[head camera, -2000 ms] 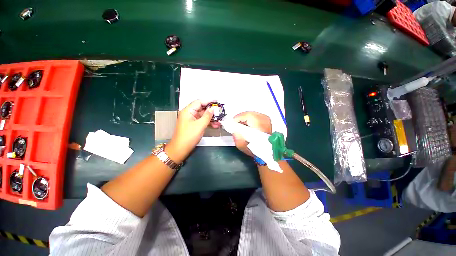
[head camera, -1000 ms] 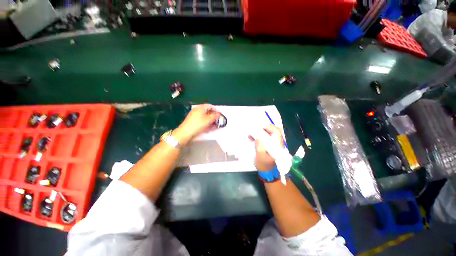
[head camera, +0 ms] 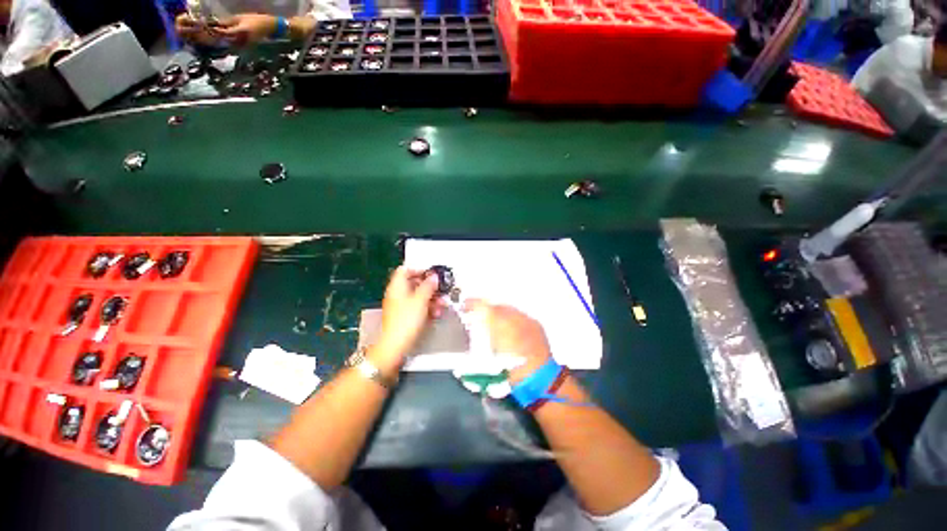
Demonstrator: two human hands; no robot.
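A small round black watch module [head camera: 442, 278] is held by its edge in the fingertips of my left hand [head camera: 407, 309], over the white work paper [head camera: 540, 301]. My right hand [head camera: 509, 337] is closed around the syringe, wrapped in a white wipe [head camera: 477, 339]. Its front end points at the module; whether it touches cannot be told. The green adapter [head camera: 484, 381] shows below my right hand, with a clear air hose running right under my forearm. A grey-beige pad [head camera: 441, 334] lies on the paper's left part.
A red tray [head camera: 223, 301] with several modules is at left, a white wipe [head camera: 278, 371] beside it. Bubble wrap [head camera: 727, 332] and a black controller [head camera: 805, 311] are at right. Modules lie on the belt [head camera: 343, 197]; a black tray [head camera: 400, 91], red stack [head camera: 618, 62] and a person's hands are beyond.
The view has tilted up, showing more beyond the belt. My left hand has brought the module back beside the syringe tip, and my right hand has turned in to meet it.
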